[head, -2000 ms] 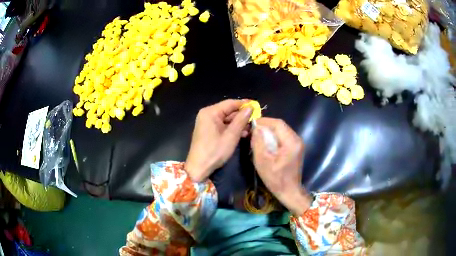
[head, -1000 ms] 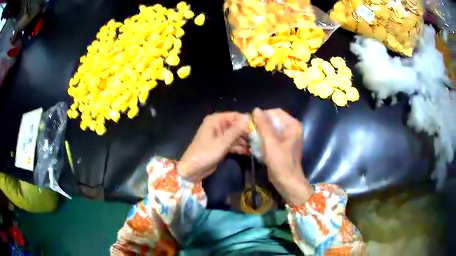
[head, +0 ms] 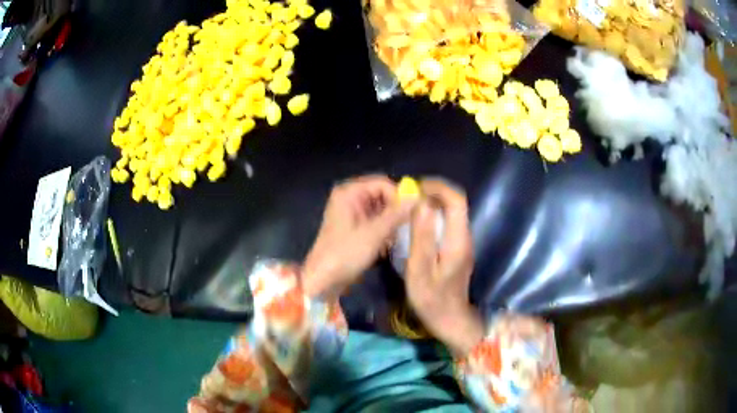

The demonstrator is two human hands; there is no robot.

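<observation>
A small yellow piece shows between my fingertips at the centre; it looks rounded. My left hand pinches it from the left. My right hand is close beside it, with white stuffing held in the fingers; more white shows between the hands. Both hands are somewhat blurred. Brownish-yellow loops lie at the table edge, partly hidden by my right hand. The dark shaft above them is mostly hidden.
A large pile of yellow pieces lies at left. Flat pieces lie before an open bag. A second bag and white stuffing are at right. An empty bag and white card lie at left.
The yellow piece now shows more plainly above my fingertips and looks rounder. My right hand has turned, with white stuffing showing in its fingers. The dark shaft is now mostly covered.
</observation>
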